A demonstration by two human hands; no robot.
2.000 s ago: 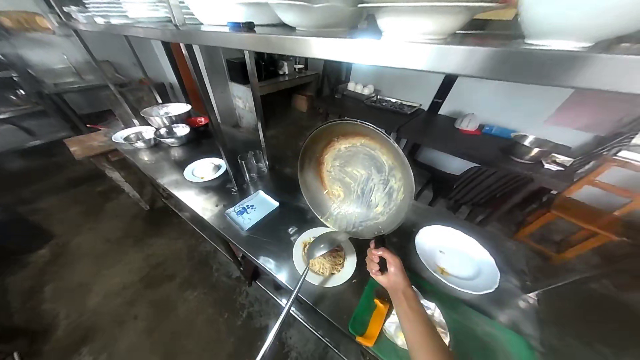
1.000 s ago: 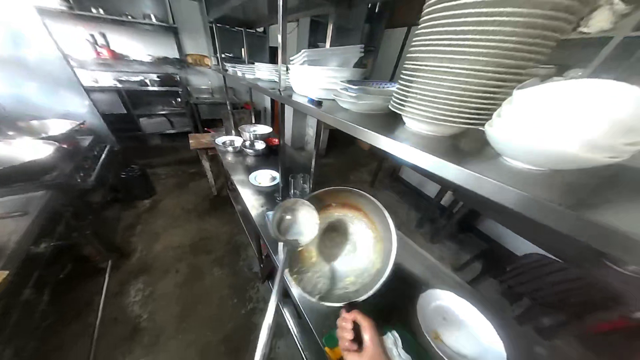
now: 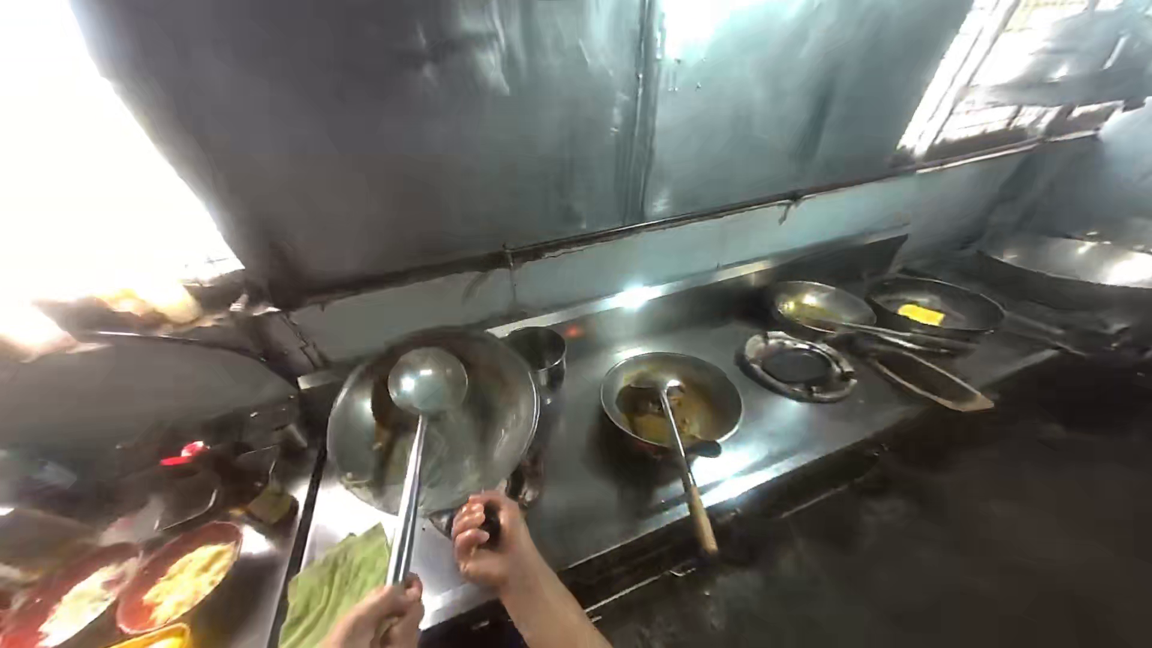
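Note:
My left hand point(image 3: 382, 615) grips the handle of a long metal ladle point(image 3: 428, 382), whose round bowl hangs over a large wok point(image 3: 472, 441). My right hand point(image 3: 490, 540) is closed on the dark handle of that wok at its near right edge. The wok stands over the left end of the steel stove; its inside looks smeared, with little in it. A green cloth point(image 3: 340, 585) lies on the steel below the wok, just left of the ladle handle. Whether the wok's base touches the burner is hidden.
Right of the wok stand a metal pot point(image 3: 540, 353) and a smaller wok point(image 3: 630, 423) with brownish liquid and a wooden-handled ladle point(image 3: 698, 515). Beyond are a burner ring point(image 3: 799, 366), a pan point(image 3: 804, 315) and another pan with a yellow block point(image 3: 921, 314). Red bowls point(image 3: 133, 601) of food sit lower left.
The view has swung from the serving counter with plates and shelf to the stove. The wok and ladle, held up over the counter before, are now at the stove, still in my hands.

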